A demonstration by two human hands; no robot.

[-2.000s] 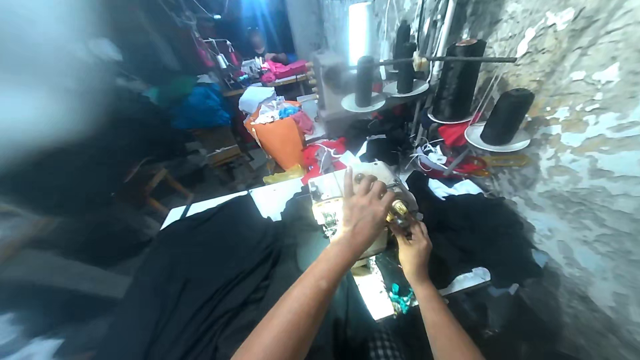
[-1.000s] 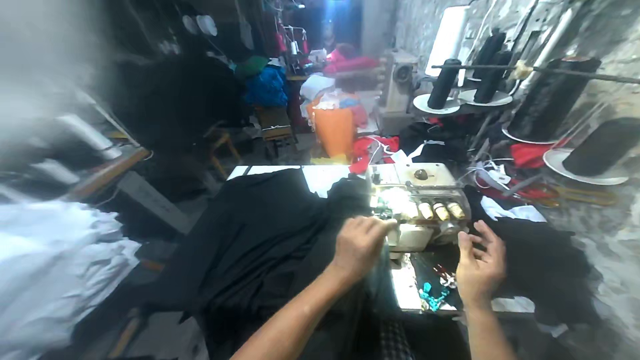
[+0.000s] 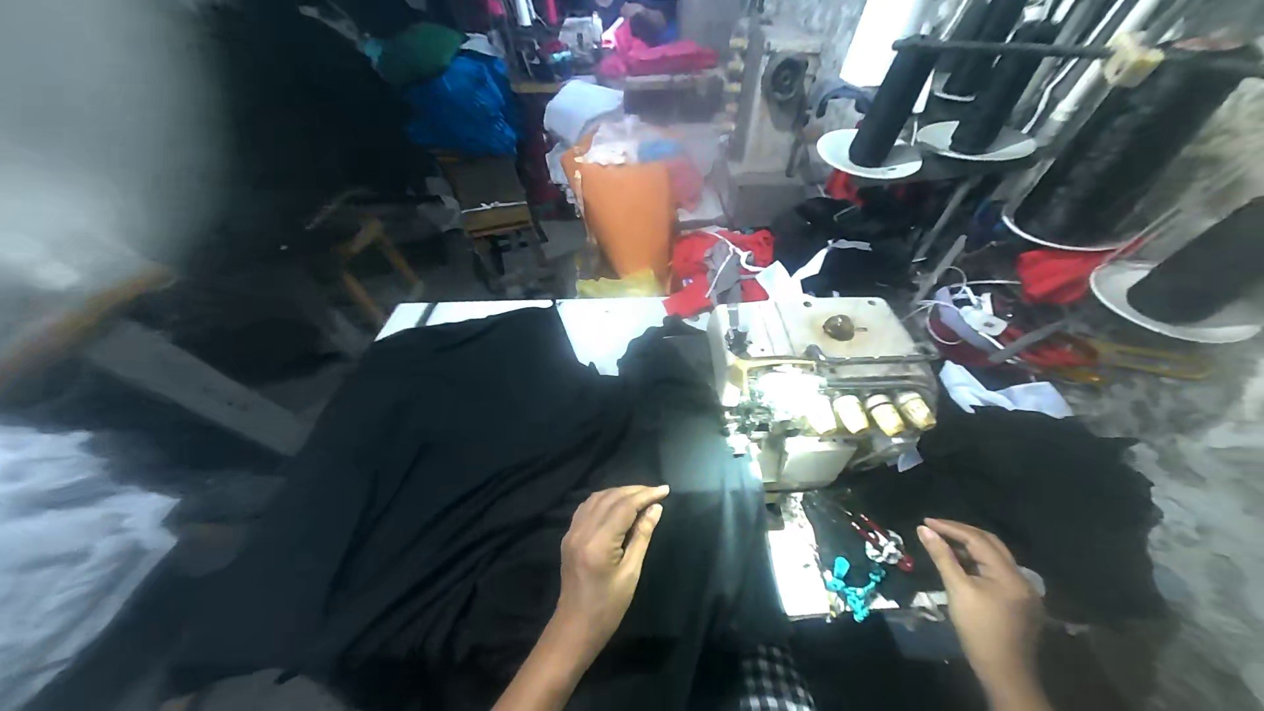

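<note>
An overlock sewing machine (image 3: 820,380) with a lit needle area and several pale tension dials stands on a white table (image 3: 602,331). Black fabric (image 3: 464,444) spreads over the table's left side and reaches the machine. Over the fabric is my left hand (image 3: 607,553), thumb and forefinger tips close together; whether a fine thread is between them cannot be seen. My right hand (image 3: 987,592) is right of a turquoise bundle (image 3: 854,588) and a small red-handled tool (image 3: 879,541), its thumb and forefinger tips also close, with nothing visible in them.
Black thread cones (image 3: 894,109) stand on white discs at the upper right, beside a rough wall. More black fabric (image 3: 1047,504) lies right of the machine. Behind the table are red cloth scraps (image 3: 721,262) and an orange container (image 3: 627,217). White cloth (image 3: 79,563) is at the lower left.
Both hands have left the machine's front, where they were two seconds ago. My left hand has moved down and left over the black fabric. The view has turned left.
</note>
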